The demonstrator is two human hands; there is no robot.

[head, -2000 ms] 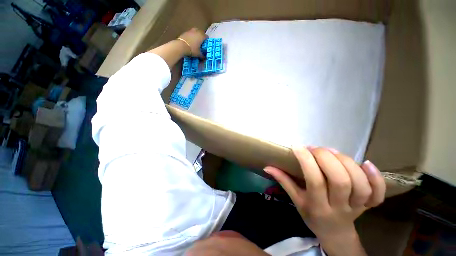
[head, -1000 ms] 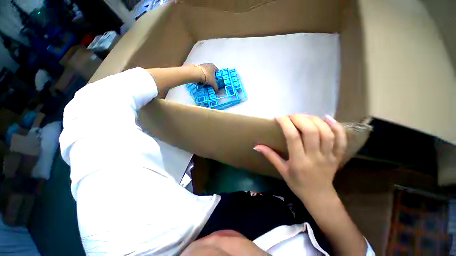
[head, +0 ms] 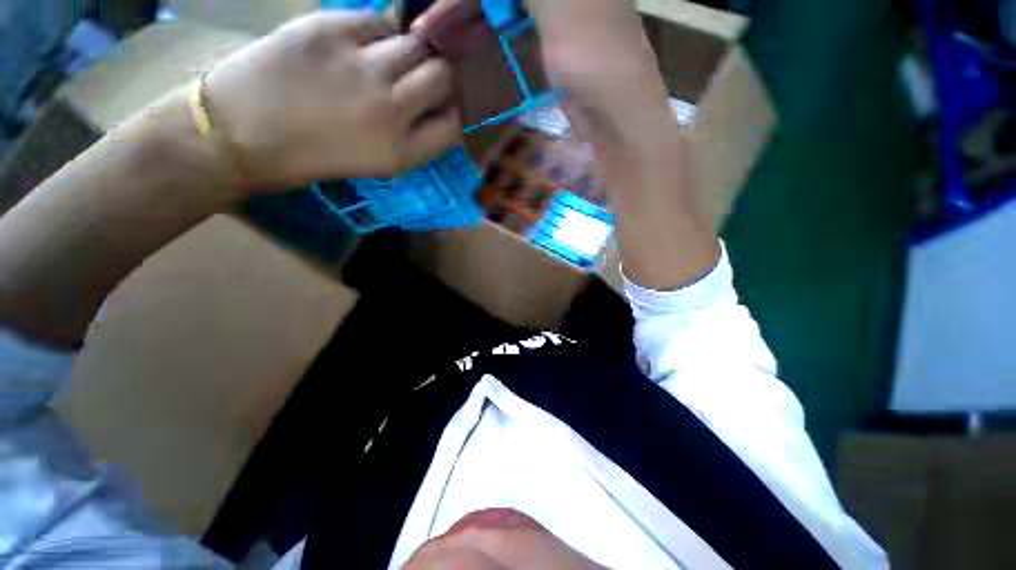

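My left hand (head: pixel 334 106), with a bracelet at its wrist, is at the upper left, curled around a stack of blue key frames (head: pixel 418 200) that hangs below it. My right hand (head: pixel 574 39) is at the top edge, partly cut off and blurred. Its fingers meet my left hand's at an open blue frame (head: pixel 521 67), which they appear to grip. A blue set with a white centre (head: pixel 575 229) lies below on orange-and-dark patterned pieces (head: pixel 518 178) in an open carton (head: pixel 490 262).
A large brown cardboard panel (head: pixel 212 356) is at the left, beneath my left forearm. Green floor (head: pixel 819 223) shows at the right, with blue shelving (head: pixel 975 123) and a pale panel (head: pixel 964 317) beyond. Another brown carton (head: pixel 925 490) is at the lower right.
The view has turned from the large carton with the white sheet to the smaller carton. My right hand has left the carton edge. Both hands are now together at the blue frames.
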